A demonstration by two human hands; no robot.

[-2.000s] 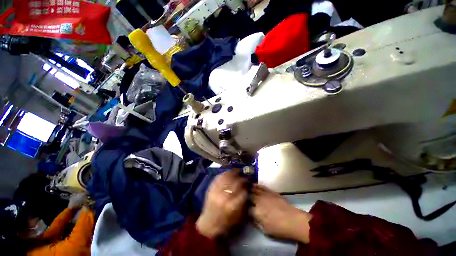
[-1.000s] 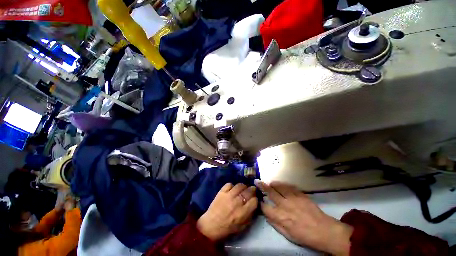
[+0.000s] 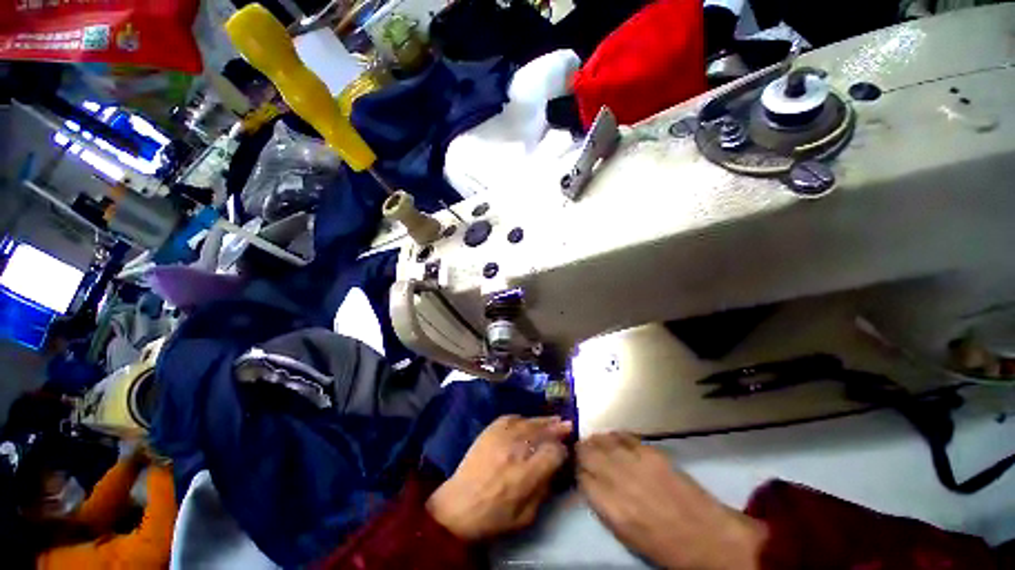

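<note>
The navy garment (image 3: 323, 457) lies heaped left of the sewing machine's needle area and runs under my left forearm. Its edge reaches the presser foot (image 3: 557, 390), which is lit. My left hand (image 3: 506, 473) lies on the navy cloth just in front of the foot, fingers bent, fingertips pressing its edge. My right hand (image 3: 640, 490) is beside it on the right, fingertips at the same dark edge, thumb side hidden. A grey piece with a pale edge (image 3: 345, 373) lies on the navy cloth.
The cream machine arm (image 3: 690, 245) spans the right. Dark snips (image 3: 768, 376) lie on the bed beside a black strap (image 3: 946, 445). A yellow-handled screwdriver (image 3: 301, 89) stands at the machine head. A red cloth (image 3: 643, 67) is behind. A person in orange (image 3: 117, 518) is at lower left.
Both hands were blurred close together, then came apart slightly. Since a second ago, my right fingertips moved slightly down from the foot and my left fingers lie nearer the cloth edge.
</note>
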